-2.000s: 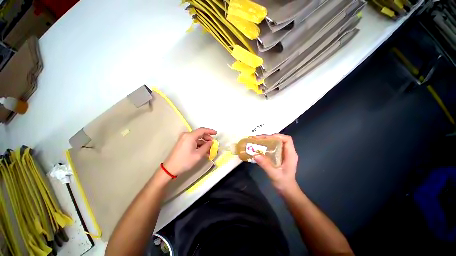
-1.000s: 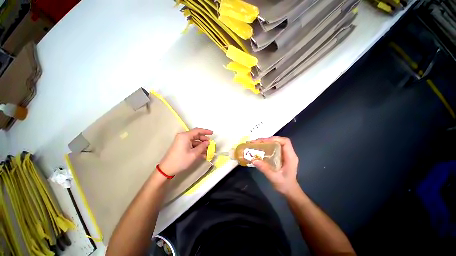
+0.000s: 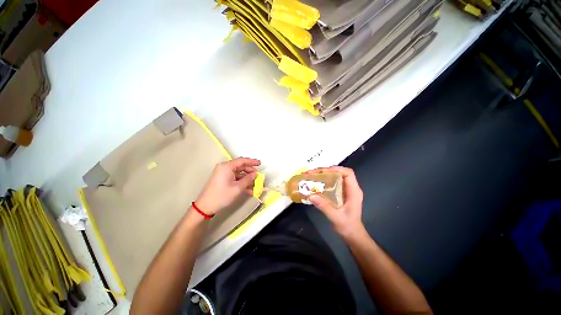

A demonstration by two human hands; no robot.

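Observation:
The grey-beige bag panel (image 3: 147, 184) lies flat on the table, with yellow binding (image 3: 209, 135) down both sides and two grey tabs at its top edge. My left hand (image 3: 230, 182), a red band on its wrist, pinches the yellow binding tail (image 3: 259, 184) at the panel's near right corner. My right hand (image 3: 348, 206) holds the glue bottle (image 3: 314, 187) on its side, amber glue inside. Its pale nozzle points left at the tail; whether the tip touches cannot be told. A yellow strip (image 3: 271, 198) lies at the table edge below.
A thick stack of panels (image 3: 375, 55) with yellow ends stands at the far right of the table. Another stack (image 3: 37, 246) is at the left, near a white crumpled piece (image 3: 74, 216). A second glue bottle (image 3: 16, 135) and brown pieces (image 3: 24, 92) are far left. A bucket (image 3: 202, 303) is below the edge.
Both hands have shifted slightly left since the earliest frame. In the last second the bottle has moved a little left and tilted slightly. My left hand keeps its pinch on the tail.

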